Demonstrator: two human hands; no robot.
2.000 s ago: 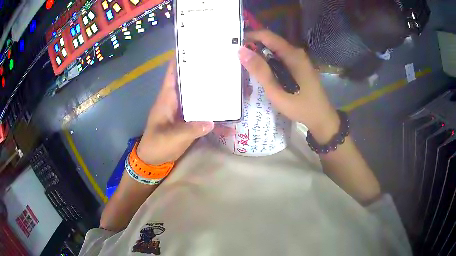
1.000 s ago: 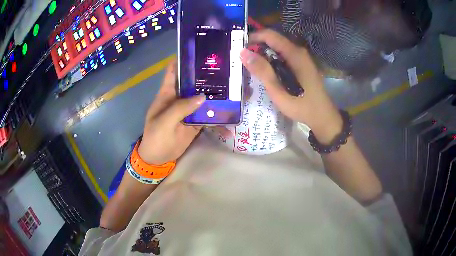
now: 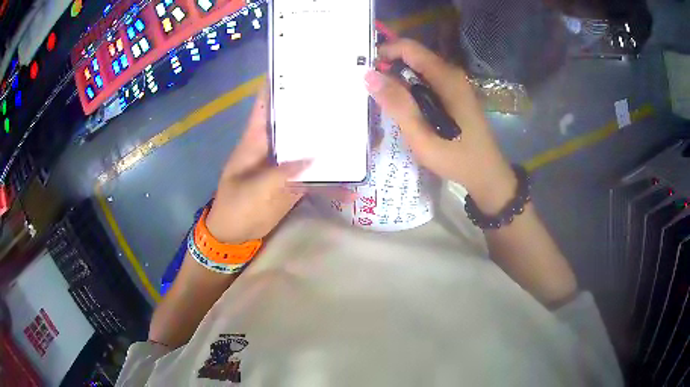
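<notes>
A tall smartphone (image 3: 321, 98) with a bright white screen is upright at the top centre, its top cut off by the frame edge. My left hand (image 3: 261, 170) holds it from the left and below, the thumb over the lower screen. My right hand (image 3: 446, 121) is at its right edge, the thumb touching the side, with a dark pen (image 3: 433, 107) held in the same hand. A white note sheet (image 3: 397, 185) with blue handwriting and red marks lies behind and below the phone, partly hidden by it.
A red panel (image 3: 155, 47) with glowing multicolour keys is at the upper left. A blue object (image 3: 178, 261) is beside my left forearm. Black ribbed units (image 3: 657, 249) with red dots stand at the right. A person in patterned clothing (image 3: 503, 34) is at the top right. Yellow lines cross the grey floor.
The phone screen went from white to a dark app overview and is white again. My left thumb has shifted slightly over the lower screen. The person at the top right has moved up a little.
</notes>
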